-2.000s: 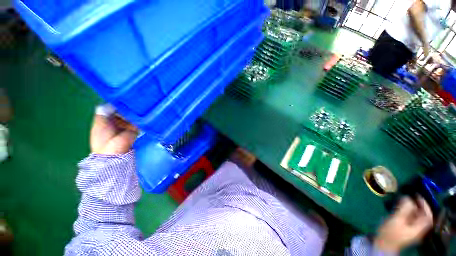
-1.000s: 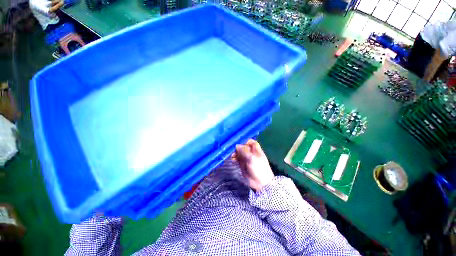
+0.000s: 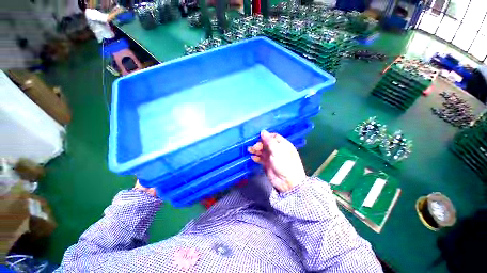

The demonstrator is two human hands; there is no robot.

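Note:
A stack of nested blue plastic bins (image 3: 213, 101) fills the centre of the head view. The top bin is empty and tilted towards me. My left hand (image 3: 145, 187) is at the stack's near left corner, with its fingers mostly hidden behind and under the bins. My right hand (image 3: 280, 162) is at the near side, right of the middle, its bent fingers against the walls of the bins. The stack rests between my two hands in front of my body. What is under it is hidden.
Right of the stack, a green circuit board (image 3: 359, 184) lies on a pale fixture (image 3: 367, 219). Beyond are a small board stack (image 3: 382, 139), a round yellow-brown container (image 3: 436, 211) and taller board stacks (image 3: 401, 84). A person (image 3: 101, 25) is at far left, cartons (image 3: 18, 218) at left.
The bin stack has swung from a steep angle at upper left to a flatter one in front of me. My right hand has left the bench's right side and taken hold of the stack.

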